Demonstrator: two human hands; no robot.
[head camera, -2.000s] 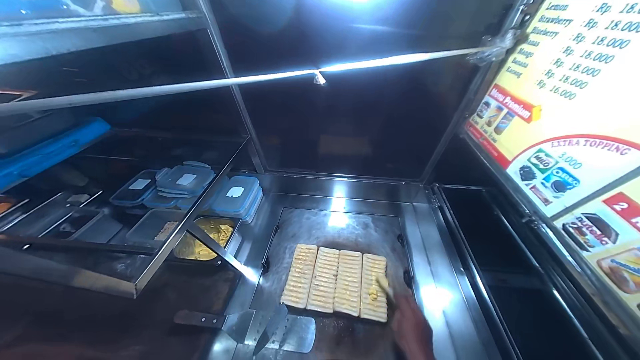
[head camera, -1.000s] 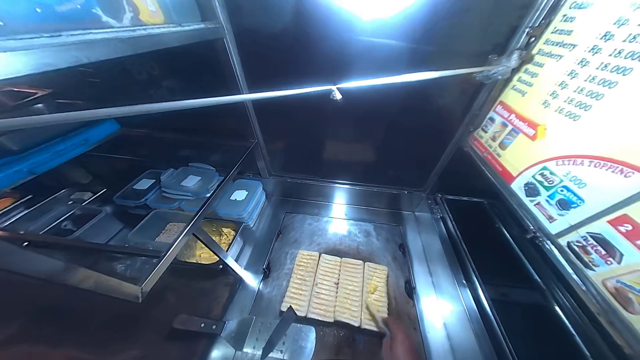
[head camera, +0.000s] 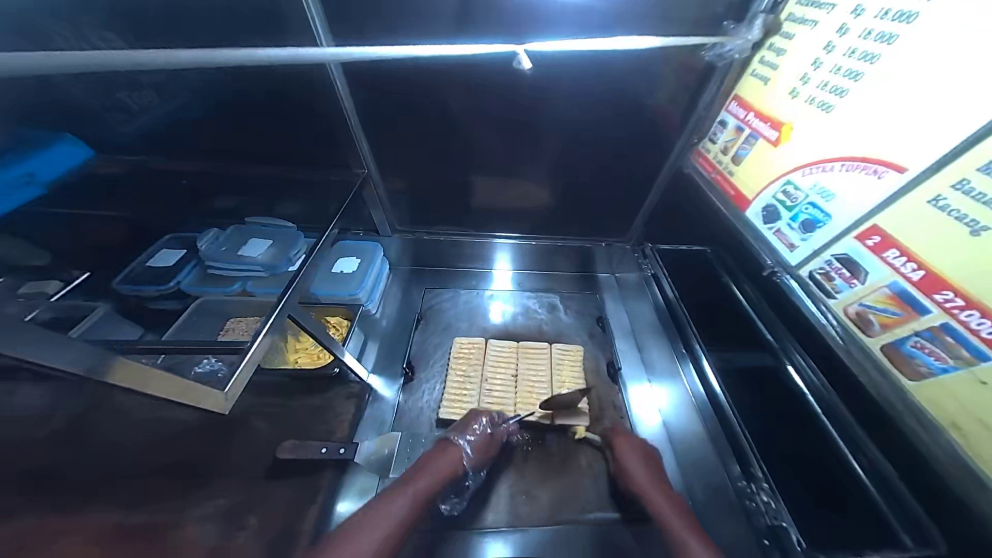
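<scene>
Several long scored bread slabs (head camera: 501, 376) lie side by side on the flat metal griddle (head camera: 511, 310), their tops spread with something yellow. My left hand (head camera: 482, 438), in a clear plastic glove, grips a small spatula (head camera: 565, 399) by its thin handle, the blade over the near end of the rightmost slab. My right hand (head camera: 632, 457) is at the slabs' near right corner, shut on a slim tool (head camera: 587, 436) with a yellow lump at its tip. Beside my left forearm lies a wide metal turner (head camera: 380, 452) with a dark handle, partly hidden by that forearm.
A metal tub of yellow spread (head camera: 314, 345) stands left of the griddle, under a glass-and-metal shelf frame (head camera: 225, 399). Lidded plastic boxes (head camera: 349, 271) stand behind it. A dark lidded trough (head camera: 744, 372) and a lit menu board (head camera: 852, 155) are on the right.
My left hand has come into view over the griddle's near edge, holding the small spatula. My right hand remains by the rightmost slab. The view has shifted.
</scene>
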